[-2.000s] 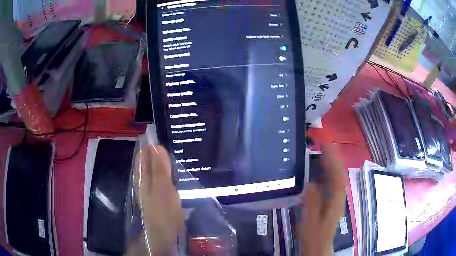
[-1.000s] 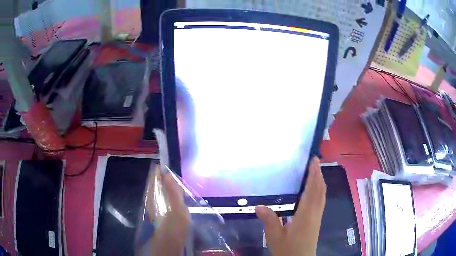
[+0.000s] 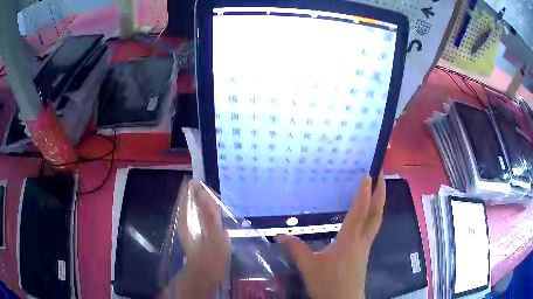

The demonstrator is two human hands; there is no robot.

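Note:
A black-bezel tablet is held up in front of me, in front of the chart. Its bright screen shows rows of small characters, with a round button in the bottom bar. My left hand holds its lower left side through a clear film sleeve; the film hides part of the fingers. My right hand grips the lower right edge, its thumb over the bottom bezel.
Dark tablets lie on red matting at left, left of centre and right. Stacked tablets and a white-screened one are at right. A wrapped post and cables stand left. The test chart is behind.
The screen went from a settings list to blank white, and now shows rows of characters. The tablet has shifted slightly up and right since the last frame. My right thumb has moved left along the bottom edge.

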